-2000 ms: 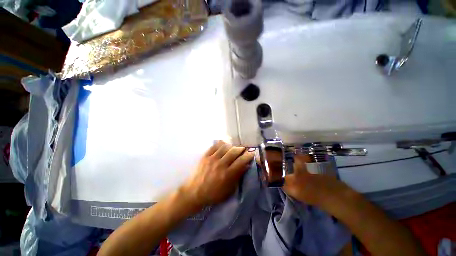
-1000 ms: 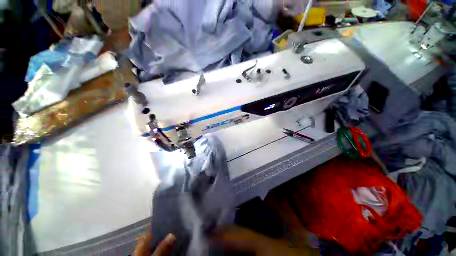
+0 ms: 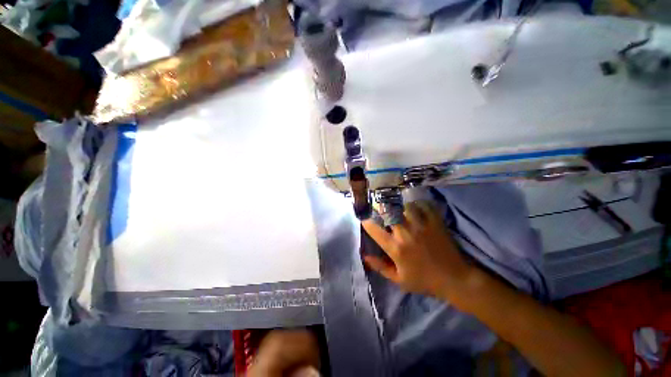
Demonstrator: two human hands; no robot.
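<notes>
A blue-grey garment piece (image 3: 485,221) lies bunched at the needle end of the white sewing machine (image 3: 441,110) and hangs over the table's front edge. A flatter strip of the same cloth (image 3: 340,294) runs from the needle area down over that edge. The needle and presser foot are hidden behind the chrome guard (image 3: 357,193). My right hand (image 3: 423,250) rests on the cloth just right of the guard, fingers spread near the needle area. My left hand (image 3: 285,353) is blurred and cut off at the bottom edge; its grip is unclear.
Small snips (image 3: 607,213) lie on the table at right. A red bag (image 3: 611,324) is at lower right. Pale cut pieces (image 3: 77,221) hang at the left table edge. A shiny brown packet (image 3: 199,62) with white scraps is at upper left. A red crate (image 3: 246,346) shows below the edge.
The view has swung back close over the machine head. The cloth, held low before the table one second ago, now reaches the needle area. My right hand has moved up beside the guard.
</notes>
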